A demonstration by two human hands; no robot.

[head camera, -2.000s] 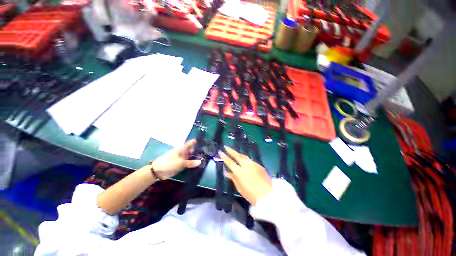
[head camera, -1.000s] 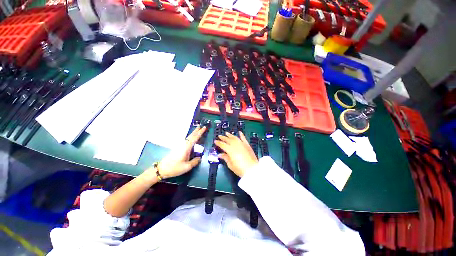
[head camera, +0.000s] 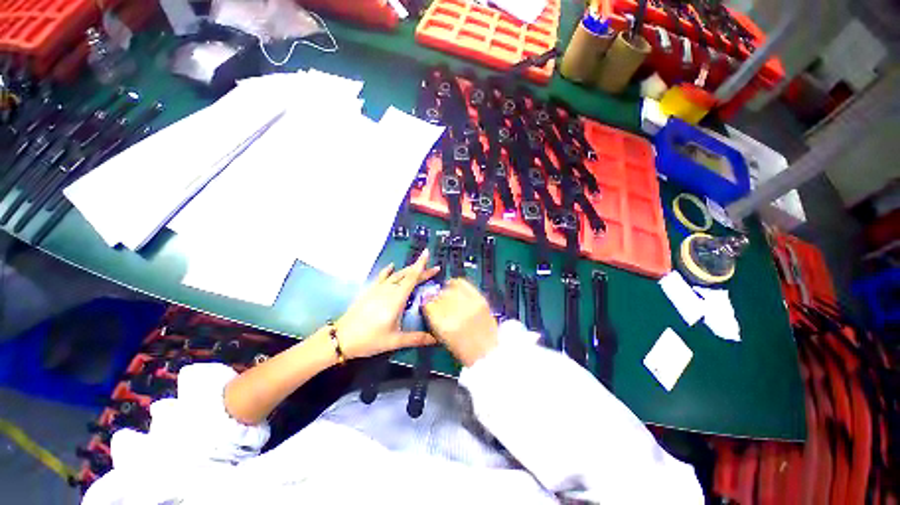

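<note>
A black smartwatch lies at the bench's front edge, its strap (head camera: pixel 418 390) hanging over towards me. Its face is mostly hidden between my hands; a small pale patch shows there. My left hand (head camera: pixel 383 314) rests flat around the watch, fingers spread, thumb beside the face. My right hand (head camera: pixel 461 318) is curled over the face, fingertips bunched; whether it pinches something is hidden. More watches (head camera: pixel 572 311) lie in a row to the right, straps open.
An orange-red tray (head camera: pixel 632 197) under heaped watches lies behind the row. White paper sheets (head camera: pixel 286 187) are at left, more watches at far left. At right are a cream pad (head camera: pixel 669 358), scrap paper (head camera: pixel 703 302), tape rolls (head camera: pixel 707 258), a clear bottle, and a blue box (head camera: pixel 703 163).
My right hand has gone from spread fingers to a curled shape over the watch face. My left hand has moved in closer to it. The view has shifted slightly.
</note>
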